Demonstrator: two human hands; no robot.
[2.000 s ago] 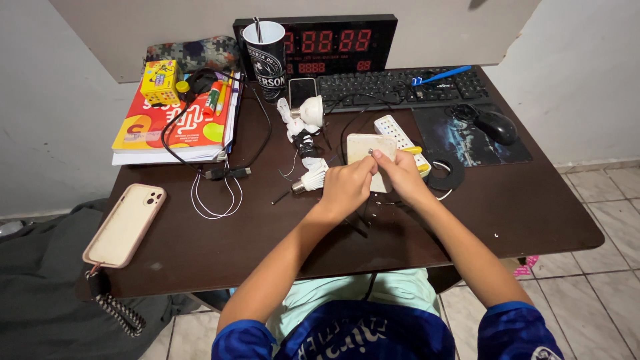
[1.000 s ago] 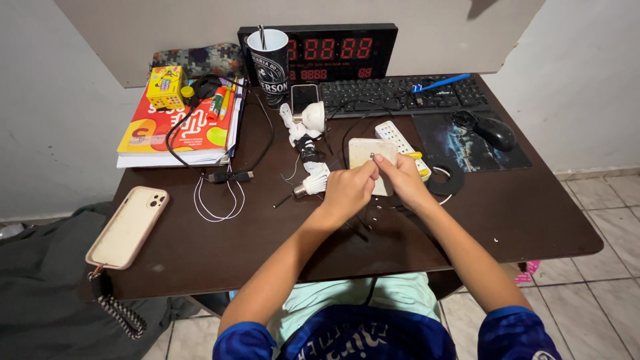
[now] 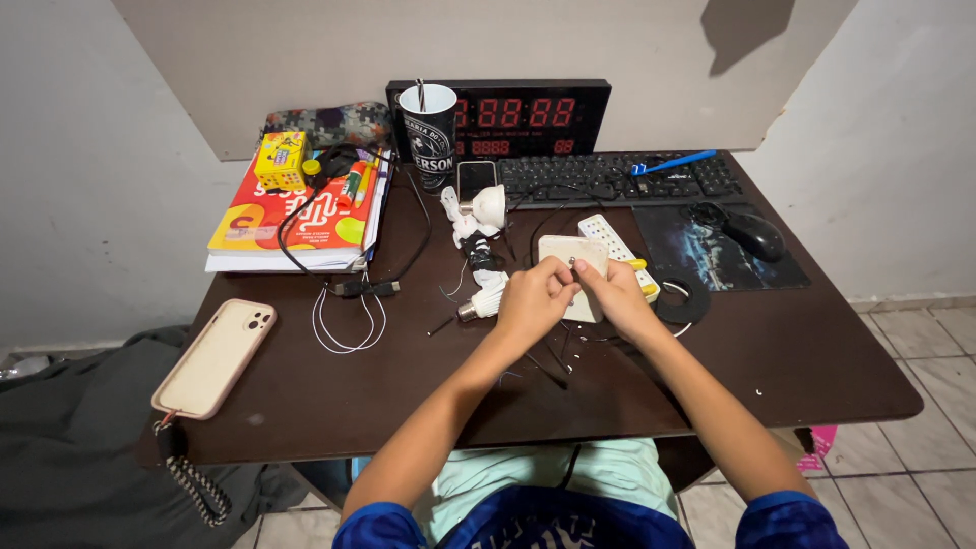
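Note:
A cream square plate (image 3: pixel 585 248) with small metal screws in its face is held up in front of me. My right hand (image 3: pixel 621 297) grips its right side, thumb near the upper screw. The fingers of my left hand (image 3: pixel 537 297) are bent at the plate's left part, close to that screw; whether they pinch anything is hidden. Left of my hands lie an LED bulb (image 3: pixel 483 301) with a metal screw base and a white bulb (image 3: pixel 488 206), with black-taped white wrapping (image 3: pixel 479 252) between them. Behind the plate is a white power strip (image 3: pixel 610 232) with yellow-handled tool parts beside it.
Black tape roll (image 3: pixel 695 309), mouse (image 3: pixel 751 235) and keyboard (image 3: pixel 534 171) lie right and behind. A cup (image 3: pixel 431 145) stands before a digital clock (image 3: pixel 526 114). Books (image 3: pixel 267 229), a cable (image 3: pixel 366 288) and a phone in a case (image 3: pixel 213 358) lie left. Cut wires (image 3: pixel 545 370) lie near my wrists.

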